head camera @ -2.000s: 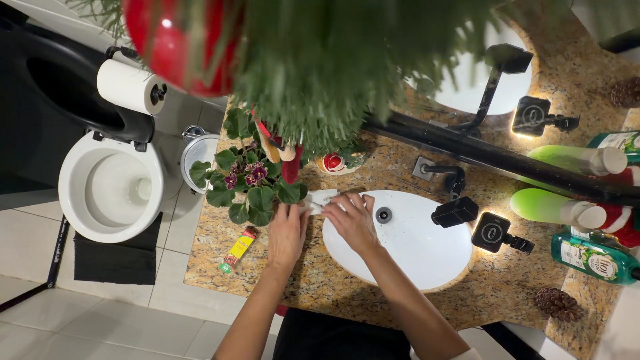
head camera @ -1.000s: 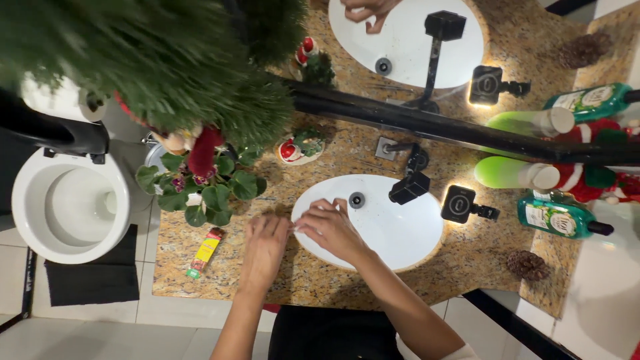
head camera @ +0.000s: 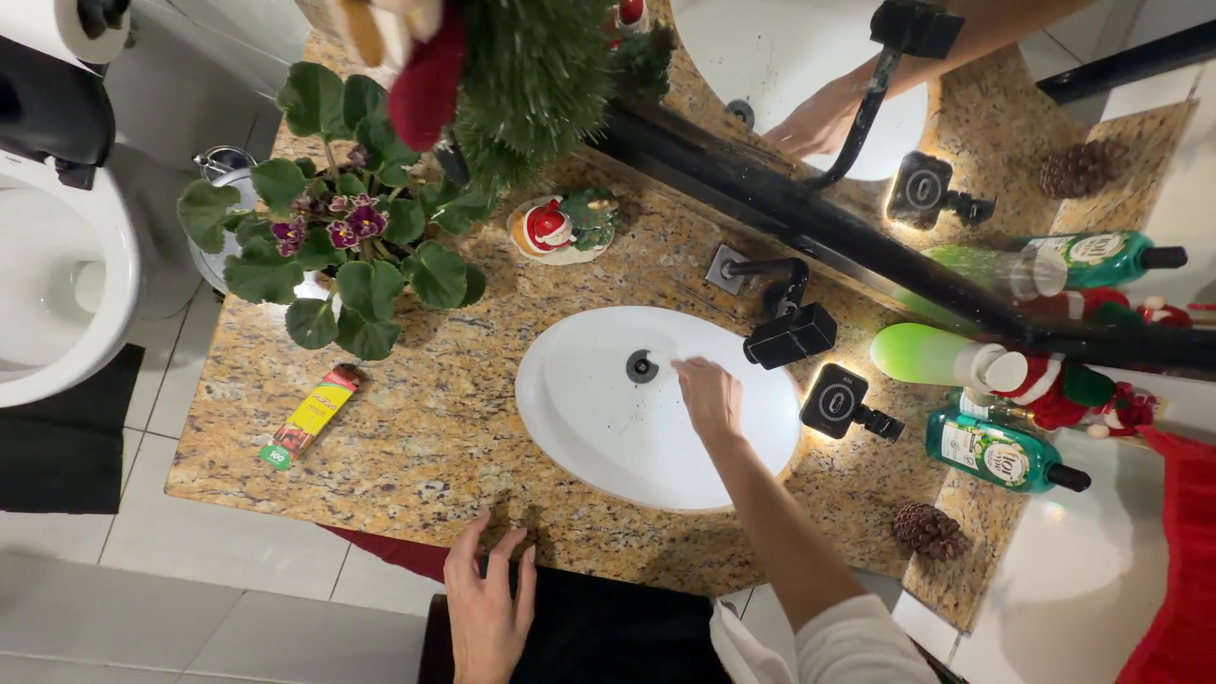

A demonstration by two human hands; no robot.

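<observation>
My right hand [head camera: 711, 394] reaches over the white oval sink [head camera: 589, 427], its fingers close together beside the drain [head camera: 643, 367]. A small white bit seems to show at the fingertips, too small to name. My left hand [head camera: 491, 598] is at the front edge of the granite counter [head camera: 399, 456], fingers apart, with nothing in it. Dark specks lie in the basin around the drain. The black faucet [head camera: 790, 332] juts over the basin's far side. A yellow and red box [head camera: 313, 416] lies on the counter to the left.
A potted African violet [head camera: 356, 223] and a Santa figurine [head camera: 551, 226] stand on the counter. Right of the sink are a lit black device [head camera: 836, 401], a green bottle [head camera: 917, 353], a teal bottle [head camera: 993, 451] and a pine cone [head camera: 929, 530]. A toilet [head camera: 114, 275] is far left.
My hands, earlier together at the sink's left rim, have come apart. The left has drawn back to the counter's front edge; the right has moved over the basin. The view has shifted.
</observation>
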